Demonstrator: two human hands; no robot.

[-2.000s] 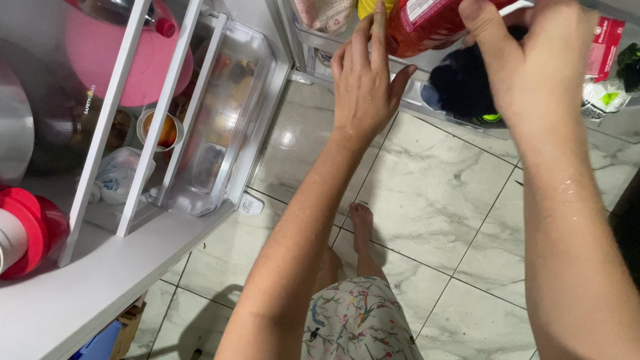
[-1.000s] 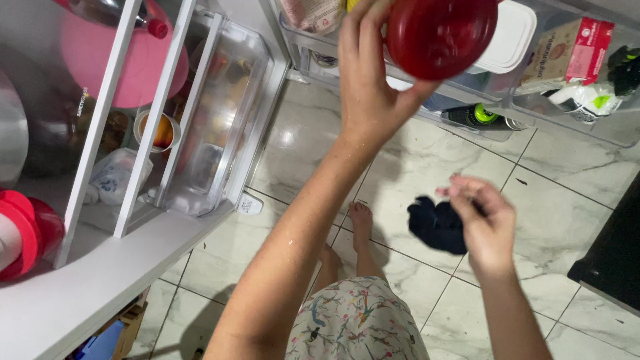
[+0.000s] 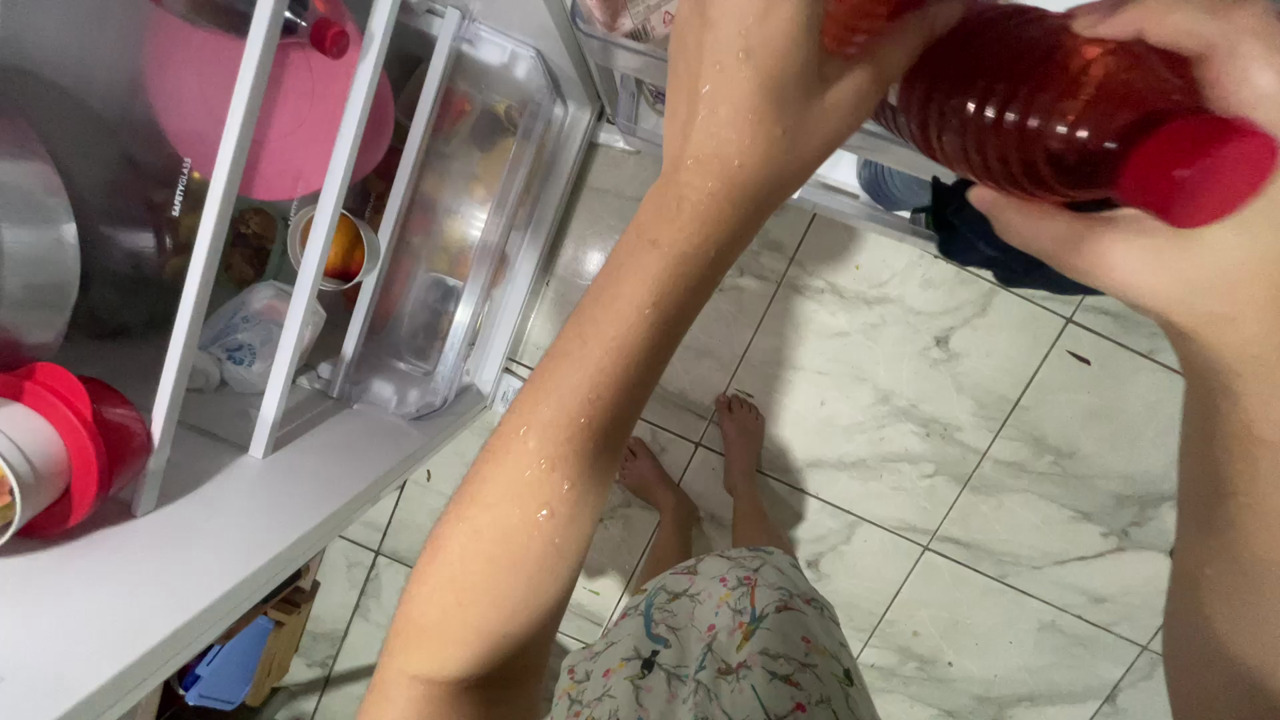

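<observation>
A ribbed plastic bottle of red liquid with a red cap (image 3: 1045,110) lies tilted across the top right, above the fridge door's shelf. My left hand (image 3: 765,90) is on its far end at the top centre; its fingertips are out of sight. My right hand (image 3: 1140,240) grips the bottle near the cap, thumb below it and fingers above. A dark cloth (image 3: 985,240) hangs under the bottle beside my right hand; whether the hand holds it is hidden.
At left is the open fridge, with glass shelves edged in white (image 3: 215,250), a clear drawer (image 3: 460,220), a cup with orange food (image 3: 340,248), a plastic bag (image 3: 262,335) and a red container (image 3: 75,450). The door shelf (image 3: 630,55) runs along the top. Tiled floor (image 3: 900,400) lies below.
My right hand has come up from low over the floor, where it held the dark cloth, to the bottle. The bottle, seen end-on a second ago, now lies sideways with its cap toward the right.
</observation>
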